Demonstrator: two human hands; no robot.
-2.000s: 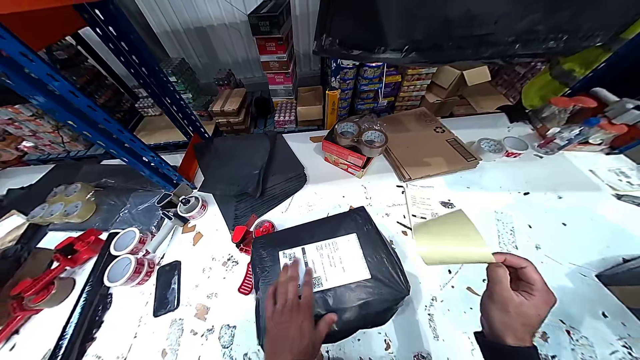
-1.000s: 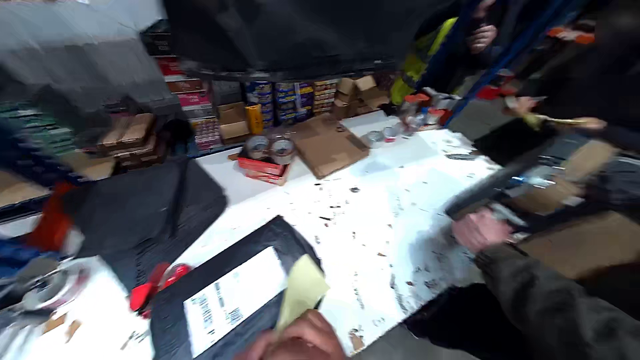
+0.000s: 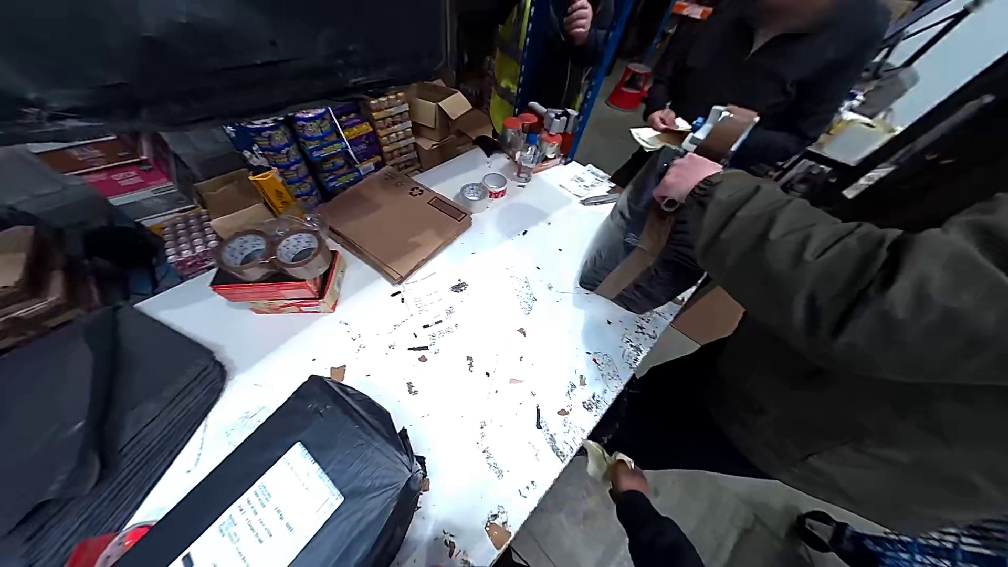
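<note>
Past the table's near right edge, my right hand [image 3: 630, 479] grips a crumpled pale yellow paper [image 3: 602, 461] low over the floor. My left hand is out of the picture. At the lower left lies a black plastic-wrapped parcel [image 3: 370, 457] with a white printed label [image 3: 276, 504] on its top. A red tape dispenser [image 3: 98, 549], partly cut off, touches the bottom edge of the view beside it. A stack of black plastic mailing bags [image 3: 157, 394] lies left of the parcel.
A co-worker's hand [image 3: 687, 179] holds a tape dispenser [image 3: 720, 135] at a black parcel [image 3: 630, 256] on the right. Flattened cardboard [image 3: 398, 224], tape rolls [image 3: 298, 248] on red boxes [image 3: 272, 291] and bottles [image 3: 528, 157] stand farther back. Two other people stand beyond.
The view has swung right. The yellow paper, flat two seconds ago, is now crumpled in my right hand beyond the table edge. My left hand, earlier on the parcel, has left the view.
</note>
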